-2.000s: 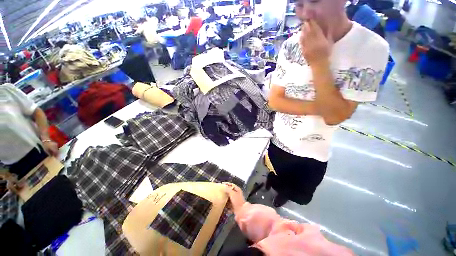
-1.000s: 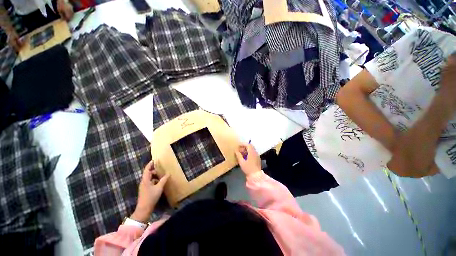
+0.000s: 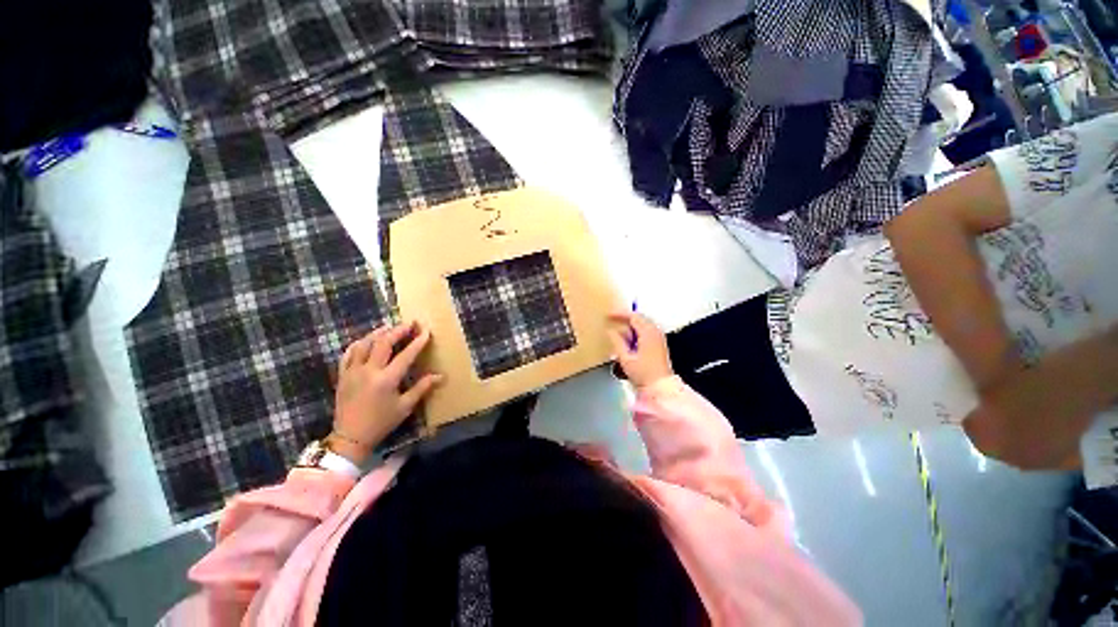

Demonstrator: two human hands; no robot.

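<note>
A tan marking template (image 3: 423, 276) with a square window and a handwritten mark lies on a plaid cut panel (image 3: 435, 153) at the table's front edge. Plaid cloth shows through the window. My left hand (image 3: 383, 390) rests with spread fingers at the template's lower left edge, on the plaid beside it. My right hand (image 3: 642, 353) is at the template's right edge, with the thumb and fingers on it, and holds a thin blue-purple marking pen (image 3: 633, 331). The pen is mostly hidden by the fingers.
Plaid cut pieces (image 3: 251, 282) lie left of the template and more are stacked behind. Blue pens (image 3: 59, 152) lie at the upper left, near black cut pieces (image 3: 74, 67). A small-check bundle (image 3: 785, 123) is at the right back. A person in a white printed T-shirt (image 3: 858, 343) stands at the right.
The view has tilted down onto the template, which now lies square to me. Both hands are at its edges; two seconds ago only my right hand showed. The person's arm has stayed bent at the right.
</note>
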